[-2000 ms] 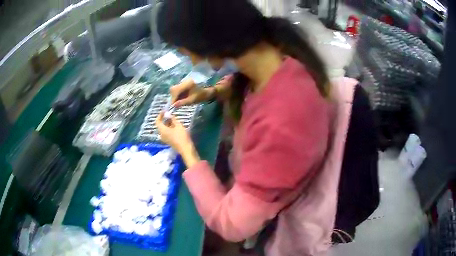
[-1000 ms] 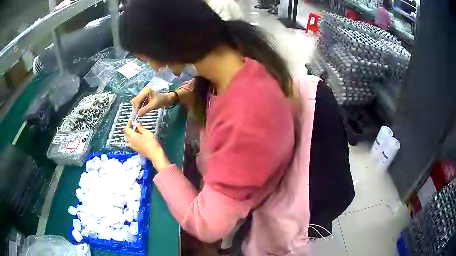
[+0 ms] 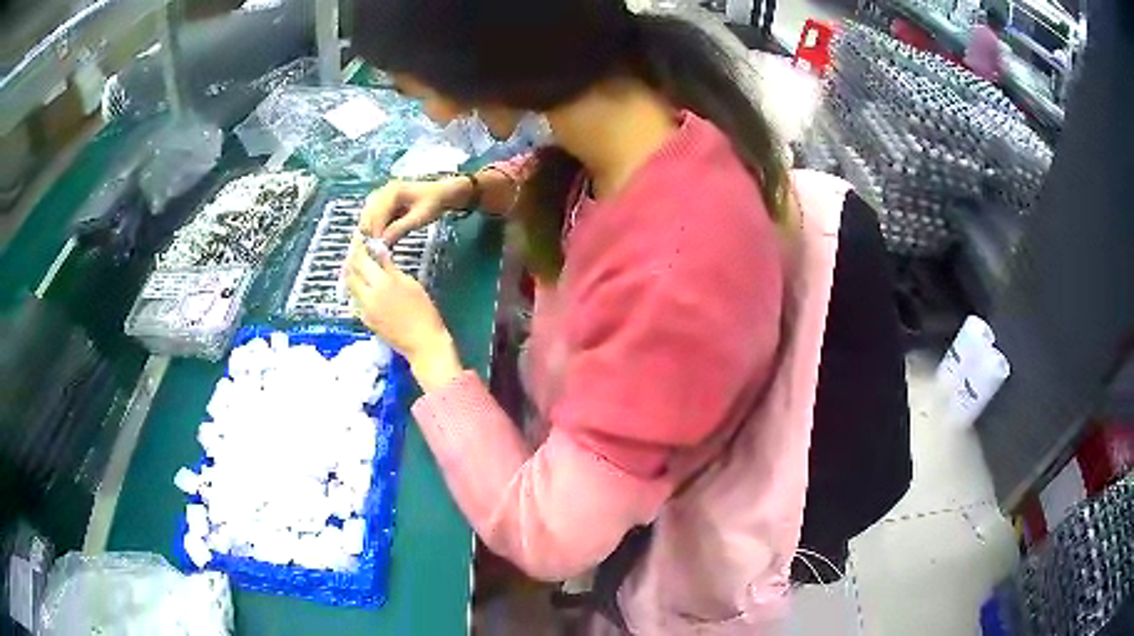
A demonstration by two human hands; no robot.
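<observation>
Neither of my hands is in the picture. The two hands in view belong to a person seated beside me, and hold a small white piece between their fingertips. Nearest in front is a shallow blue parts bin, heaped with chunky white pieces. Behind it a blister tray holds slim units in a row, partly hidden by that person's hands. To its left is a clear tray piled with metal inserts, with a clear box at its near end.
The seated person in a pink top fills the middle, beside the green bench. A clear poly bag lies at lower left, crumpled plastic behind the trays. Stacked trays and a red stool stand at back right.
The whole view has shifted between frames as the camera moved. The other person's hands stay together over the blister tray. My hands appear in none of the frames.
</observation>
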